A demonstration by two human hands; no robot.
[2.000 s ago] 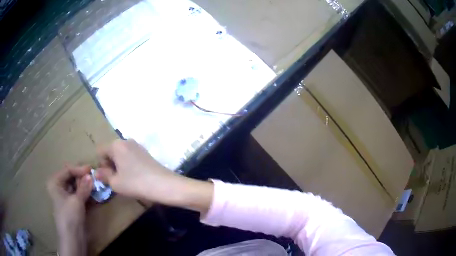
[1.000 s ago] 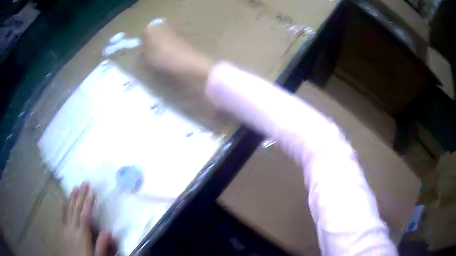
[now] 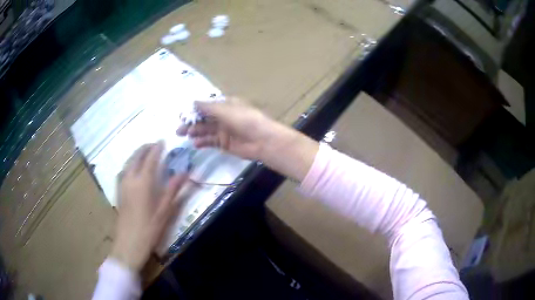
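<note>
A bare silver-blue motor [image 3: 179,161] lies on the bright white work sheet [image 3: 126,120], its thin dark red wire running right towards the bench edge. My left hand [image 3: 144,196] is at the motor's near left side, blurred, with fingers and thumb spread around it; no grip on it shows. My right hand [image 3: 226,129] is above the sheet, just beyond the motor, with a white toothed gear [image 3: 192,115] at its fingertips. Loose white gears [image 3: 176,35] lie in two small groups beyond the sheet.
Brown cardboard [image 3: 276,53] with clear tape covers the bench around the sheet. The dark bench edge runs diagonally on the right. Large cardboard cartons [image 3: 375,199] stand beyond it. A green surface [image 3: 76,53] is at the upper left.
My right hand has come back from the far gears to above the sheet, with a gear. My left hand has moved up to the motor. The view has shifted.
</note>
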